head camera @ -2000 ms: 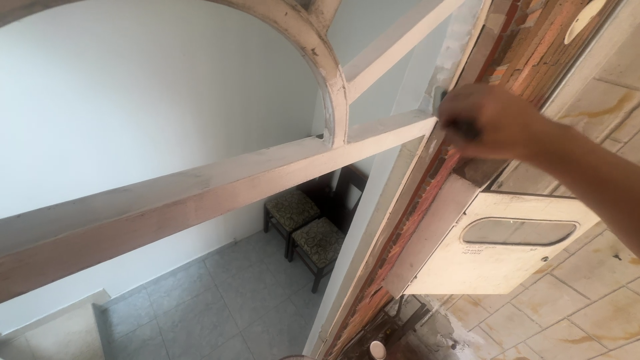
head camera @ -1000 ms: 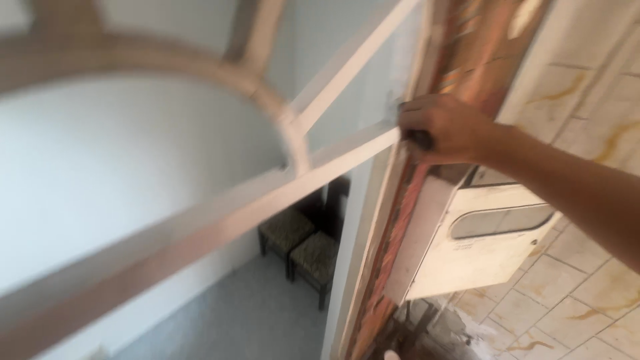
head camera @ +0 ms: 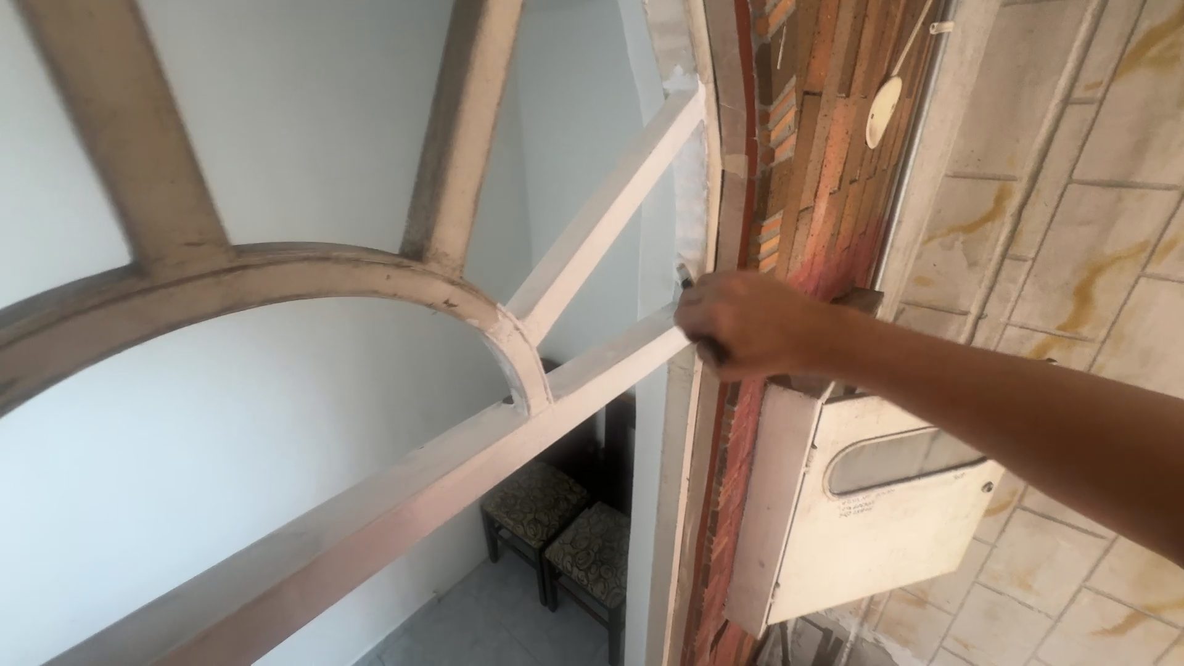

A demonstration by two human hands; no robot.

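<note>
My right hand (head camera: 740,324) reaches in from the right edge, its fingers closed around a small dark tool whose tip (head camera: 684,276) shows above the knuckles. The hand is at the right end of a long painted crossbar (head camera: 444,490), where that bar meets the arched window frame (head camera: 692,203). Most of the tool is hidden in the fist, so its kind cannot be told. A lighter diagonal bar (head camera: 606,208) and a curved inner arch (head camera: 324,277) meet near the crossbar, left of the hand. My left hand is out of view.
Below the forearm a metal box (head camera: 879,546) with an oval window juts from the wall. Brickwork (head camera: 823,176) and a hanging oval fitting (head camera: 883,113) are at the right. Beyond the frame, two cushioned chairs (head camera: 536,504) stand on a tiled floor (head camera: 444,620).
The right hand stays near the same corner of the frame, the tool still in its grip. The view has shifted, now showing more of the upper arch and its spokes.
</note>
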